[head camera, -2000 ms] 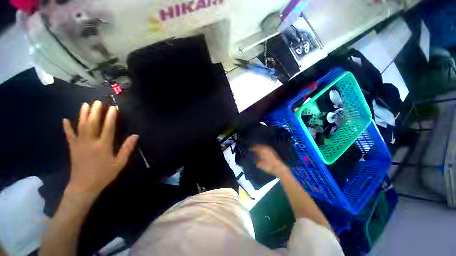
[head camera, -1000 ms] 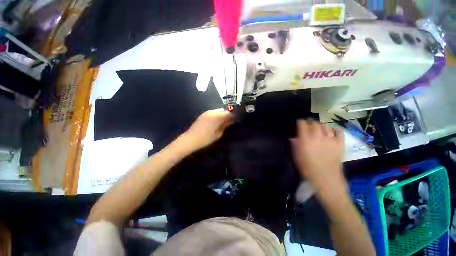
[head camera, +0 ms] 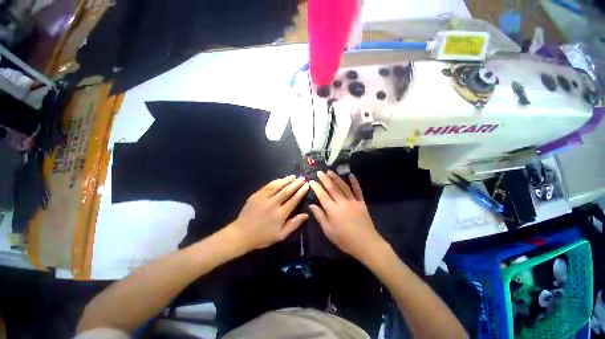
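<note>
A large black fabric panel (head camera: 199, 145) lies flat across the white table, left of and under the needle area of the sewing machine (head camera: 424, 106). More black cloth (head camera: 398, 185) lies to the right, under the machine head. My left hand (head camera: 272, 212) rests flat on the cloth just before the presser foot (head camera: 313, 161), which shows a small red spot. My right hand (head camera: 341, 215) rests flat beside it, fingertips close to the left ones. Both hands press on the cloth, fingers spread a little, and do not grip it. The needle itself is hard to make out.
A pink holder (head camera: 330, 40) stands over the head's left end. A black cloth pile (head camera: 199, 26) lies at the back left. Taped cardboard (head camera: 76, 179) covers the left table edge. Blue-handled snips (head camera: 487, 198) lie at right. A green basket (head camera: 587, 285) sits in a blue crate (head camera: 481, 285).
The view has turned from the crate side toward the machine. My right hand has come from the right onto the cloth beside my left hand. Both hands now lie flat before the presser foot.
</note>
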